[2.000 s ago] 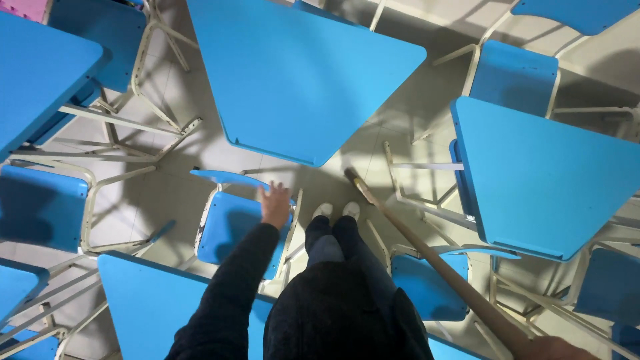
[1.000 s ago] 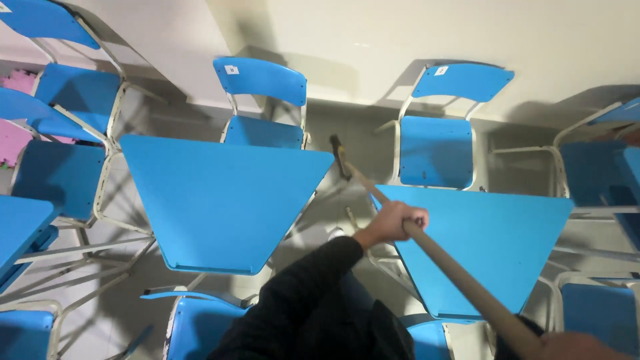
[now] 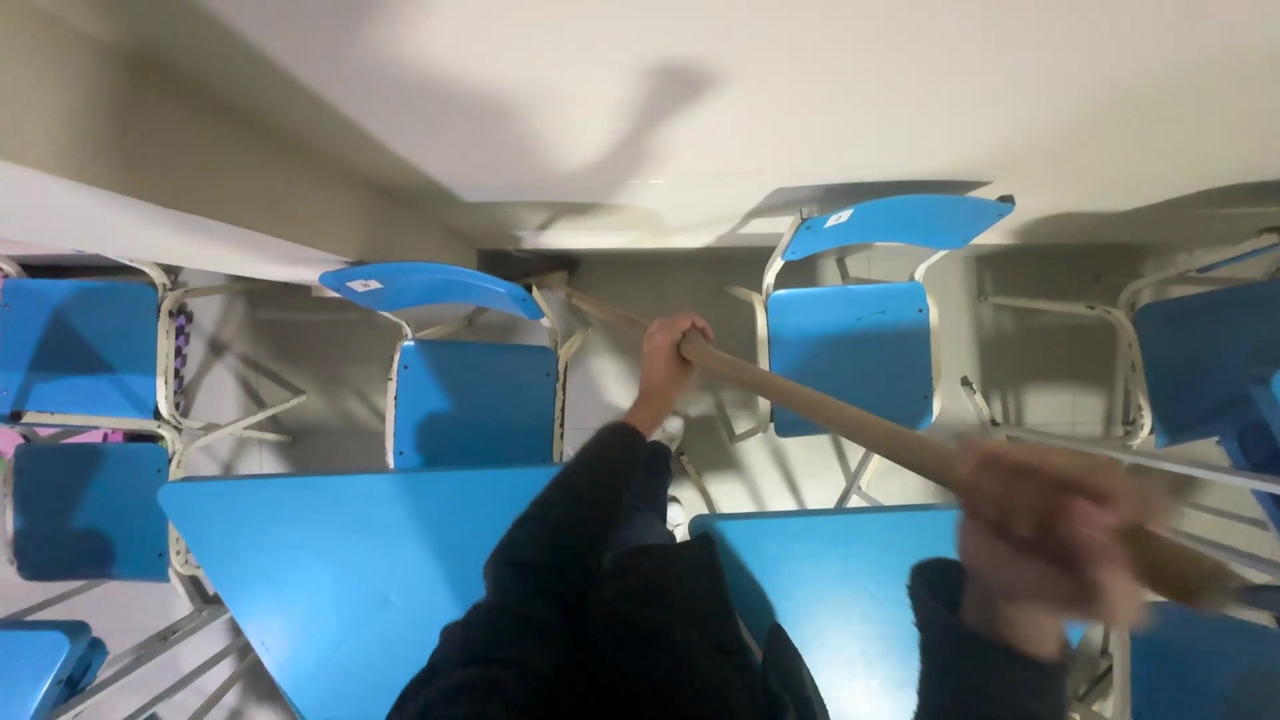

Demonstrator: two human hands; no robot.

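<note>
A long wooden pole point(image 3: 840, 418) runs from the lower right up to the floor by the wall. Its far end point(image 3: 545, 278), dark and partly hidden, lies behind the backrest of a blue chair; it may be a broom or brush head. My left hand point(image 3: 672, 365) is closed around the middle of the pole. Near the upper end, my right hand point(image 3: 1055, 530) is wrapped around it, blurred. The blue chair point(image 3: 475, 400) stands left of my left hand, and another blue chair point(image 3: 850, 355) stands to the right, beyond the pole.
Two blue tables, one at left point(image 3: 350, 570) and one at right point(image 3: 830, 570), flank my body. More blue chairs stand at the far left point(image 3: 85, 345) and far right point(image 3: 1215, 350). A pale wall point(image 3: 850, 100) rises beyond, with a projecting section at upper left.
Two seconds ago my left hand was off the pole, over a chair; now it grips it. The view has shifted toward the wall, and the pole's far end is now by the wall's base.
</note>
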